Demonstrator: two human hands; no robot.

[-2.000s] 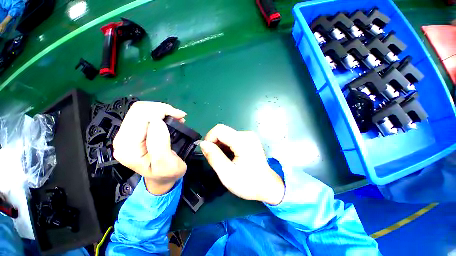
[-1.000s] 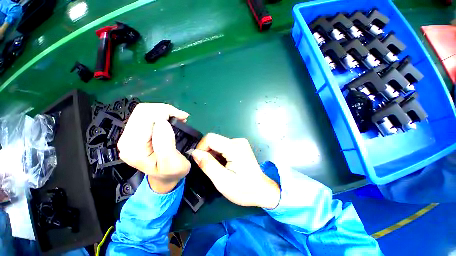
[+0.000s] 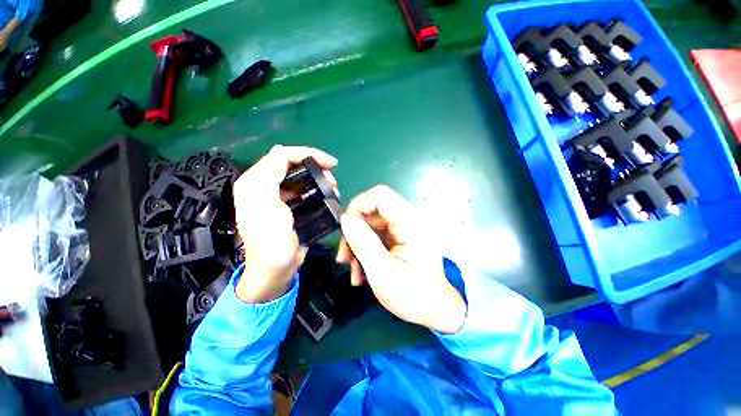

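Observation:
My left hand [image 3: 268, 223] holds a black fork housing [image 3: 315, 207] above the bench, its open slot facing up and partly covered by my fingers. My right hand [image 3: 398, 252] is just right of the housing, thumb and fingertips close together by its right arm. Whether the fingertips hold a small part cannot be told. A separate black bracket piece [image 3: 317, 317] lies on the bench just below my hands. A pile of black moulded parts [image 3: 183, 231] lies left of my left hand.
A blue bin [image 3: 540, 191] at right holds rows of black forks with white ends. A black tray [image 3: 126, 268] with a clear plastic bag [image 3: 49, 231] is at left. Red-and-black handle units [image 3: 162, 81] lie on the far line. A person's hand [image 3: 8, 32] shows top left.
My left hand has risen and turned the housing so its open slot shows more. My right fingertips have moved from the housing's lower part to its right side. The view has shifted slightly.

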